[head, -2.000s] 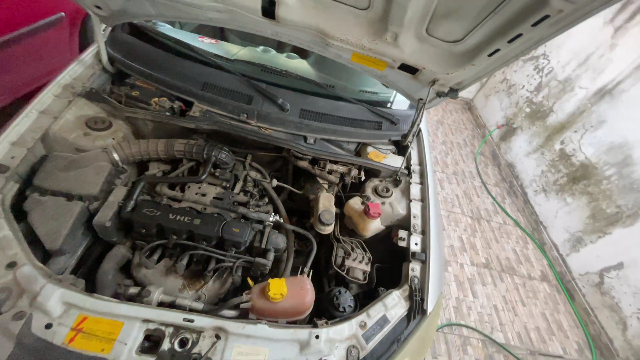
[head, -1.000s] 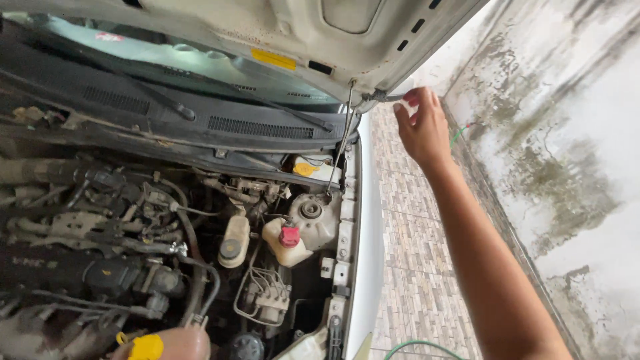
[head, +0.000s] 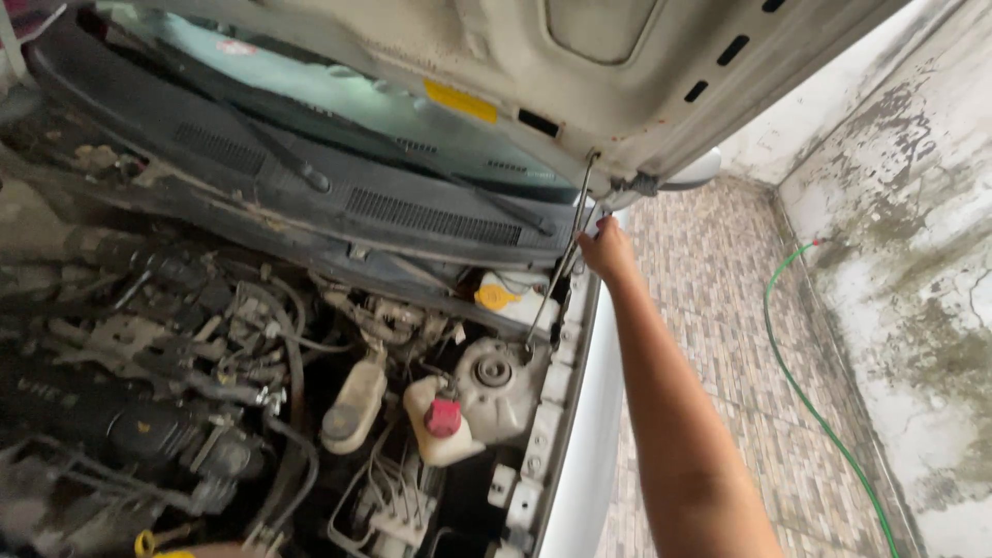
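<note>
From the lower right my right hand point(head: 608, 249) reaches to the rear corner of the car's engine bay, below the raised hood point(head: 488, 46). Its fingers are bent at the gap between fender point(head: 593, 434) and windshield cowl, close beside the thin metal hood prop rod point(head: 564, 260). A small dark thing shows at the fingertips; whether they grip it cannot be told. Above the hand, dark wrapped material point(head: 637, 184) sits at the hood's corner. Left of the forearm are a yellow cap point(head: 494, 296), the strut tower point(head: 496, 372) and a reservoir with a red cap point(head: 443, 418). My left hand is out of view.
The engine point(head: 101, 411) with its hoses lies at the left, and a brake fluid reservoir point(head: 353, 407) stands nearer the middle. Wiper arms point(head: 287, 155) rest along the windshield. A green hose point(head: 806, 395) runs over the tiled floor beside a stained wall point(head: 914, 232).
My right hand, absent two seconds ago, was at the dark material by the hood's corner one second ago. It is now lower, beside the prop rod. The view has moved closer to this corner.
</note>
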